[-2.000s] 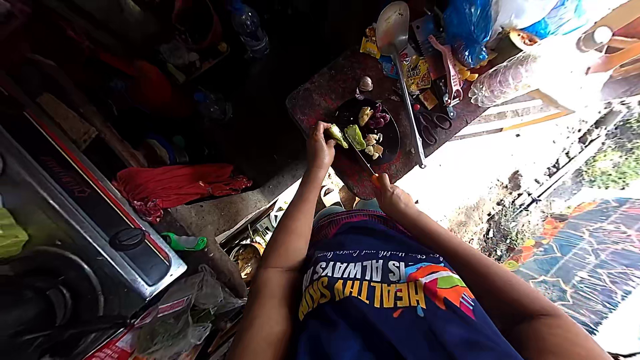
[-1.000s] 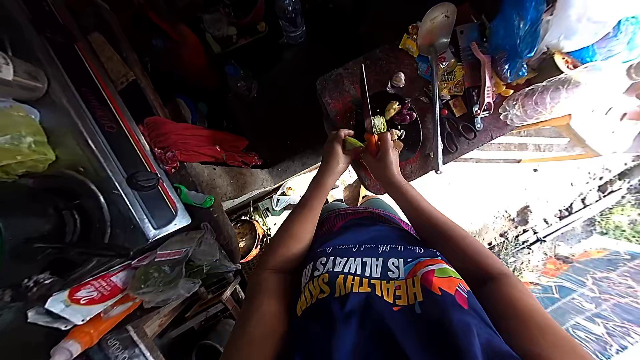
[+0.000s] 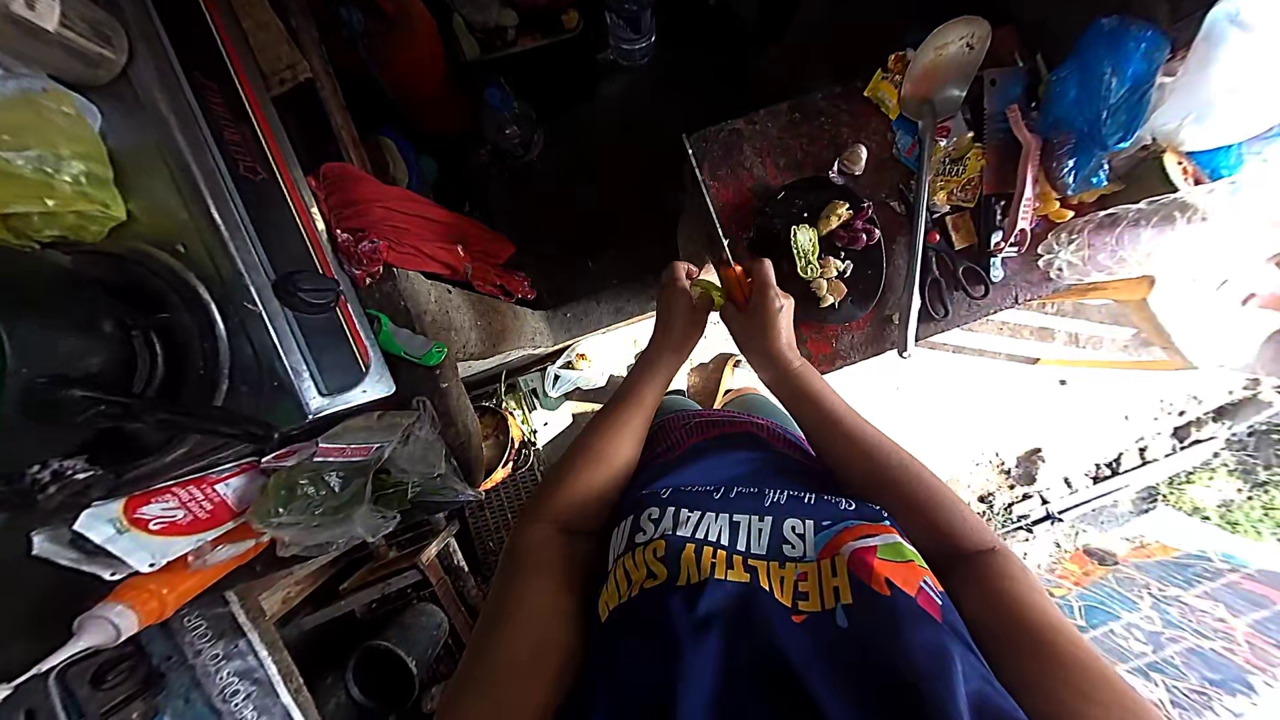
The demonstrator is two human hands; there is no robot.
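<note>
My left hand [image 3: 683, 306] is closed on a small green vegetable piece [image 3: 708, 292] in front of my body. Close beside it, my right hand [image 3: 760, 312] grips the orange handle of a kitchen knife [image 3: 711, 196], whose blade points up and away. A dark round plate [image 3: 868, 291] lies just right of the hands on a worn reddish board. It holds a cut green vegetable [image 3: 804, 251], purple pieces that look like shallots [image 3: 857, 230] and pale pieces. Beyond the plate's far edge sits a garlic bulb [image 3: 852, 160].
A metal ladle [image 3: 918, 200], black-handled scissors [image 3: 950, 280], seasoning packets [image 3: 957, 172] and a blue plastic bag [image 3: 1105, 95] lie to the right. On the left are a gas stove [image 3: 300, 330], a red cloth [image 3: 415, 225] and an orange bottle [image 3: 180, 580].
Two seconds ago the hands were apart, with a longer green vegetable in the left. They have come together, and the knife's blade has swung to point away from me. The view has shifted left.
</note>
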